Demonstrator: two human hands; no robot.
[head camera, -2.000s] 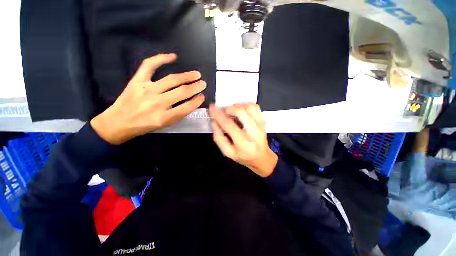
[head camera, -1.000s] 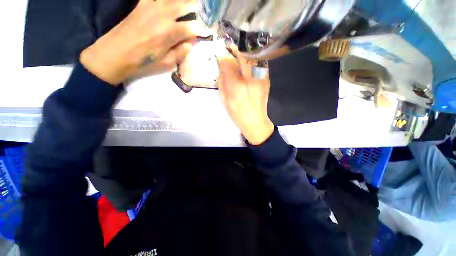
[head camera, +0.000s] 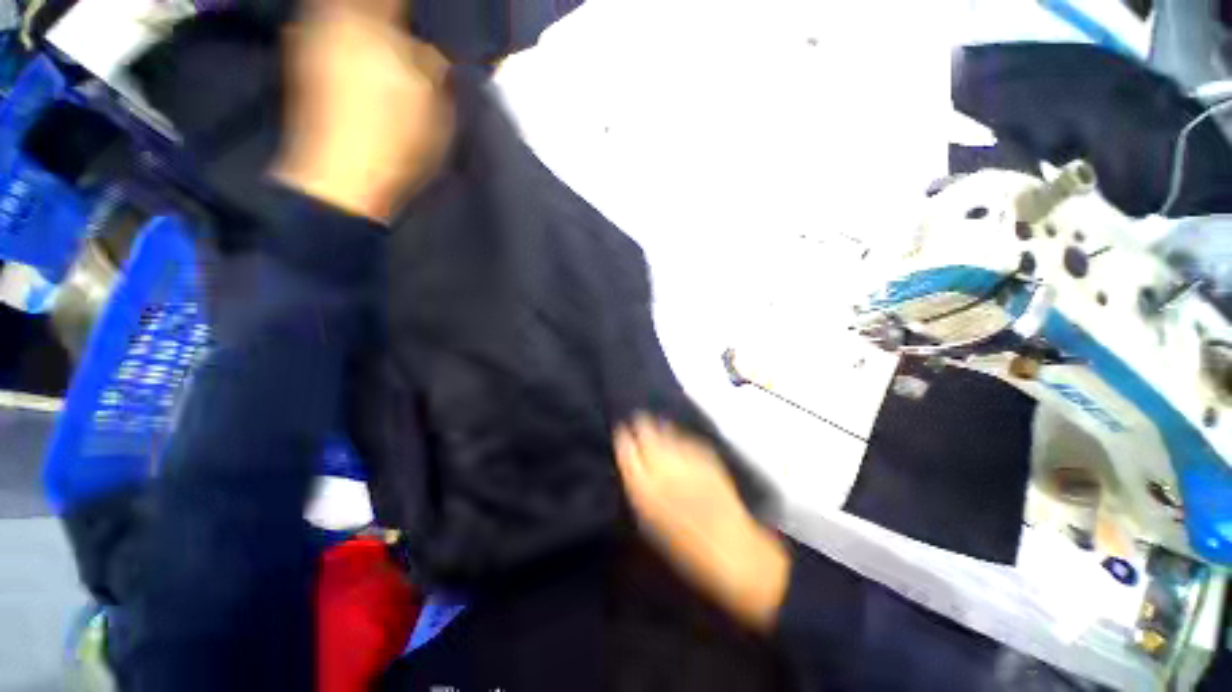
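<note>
A large black fabric panel (head camera: 541, 311) hangs over the left part of the table and down toward my lap. My left hand (head camera: 362, 115) is blurred at the upper left, on the fabric's far part, with fingers closed around it. My right hand (head camera: 703, 521) is blurred at the fabric's lower right edge; its fingertips touch the fabric, but whether they grip it is unclear. A small black fabric piece (head camera: 946, 453) lies flat to the right of the needle area, away from both hands.
The sewing machine (head camera: 1067, 284) stands at the right. The white table (head camera: 757, 149) spans the upper middle. A blue plastic basket (head camera: 142, 358) is at the left, and a red fabric item (head camera: 362, 608) is low left. More black fabric (head camera: 1081, 122) lies at the upper right.
The view has turned left, so the machine sits further right. My hands have left the machine's needle area; the large black panel is now pulled left and hangs over the table edge.
</note>
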